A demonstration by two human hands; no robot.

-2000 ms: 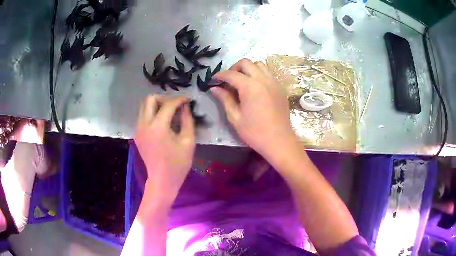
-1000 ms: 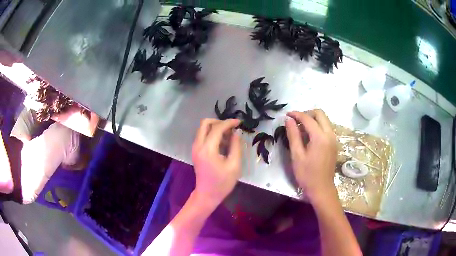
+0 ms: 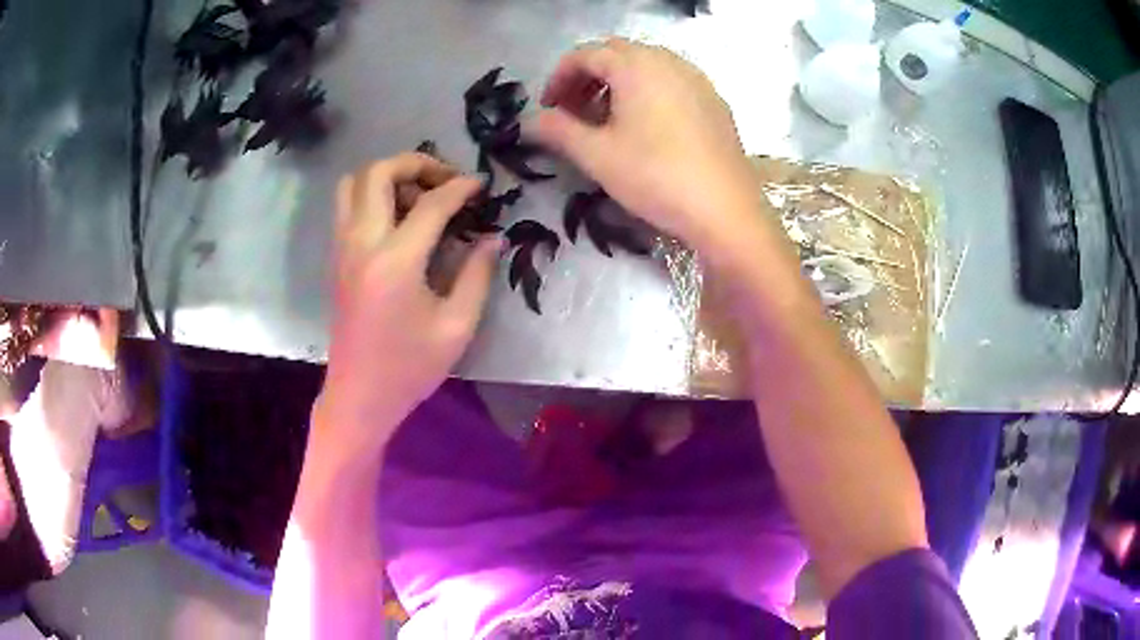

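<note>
Several black spiky hair pieces lie on the grey metal bench. One curved piece (image 3: 533,260) lies below the others, and another (image 3: 605,223) lies partly under my right forearm side. A taller piece (image 3: 495,110) stands out between my hands. My left hand (image 3: 406,256) has its thumb and fingers around a dark spiky piece (image 3: 476,218), partly hidden by the fingers. My right hand (image 3: 638,131) is raised beside the taller piece, fingers curled; whether it holds anything cannot be told.
Spiky dark clusters (image 3: 250,106) lie at back left by a black cable (image 3: 140,188). At right are a brown glue board (image 3: 875,331) with a white ring (image 3: 840,280), white bottles (image 3: 840,81) and a black smartphone (image 3: 1040,206). A blue-purple crate (image 3: 169,475) stands below; another person's arm (image 3: 56,463) shows left.
The camera view has shifted. My left hand has closed in around a piece among the group. My right hand has moved away from the lower right piece to the back of the group.
</note>
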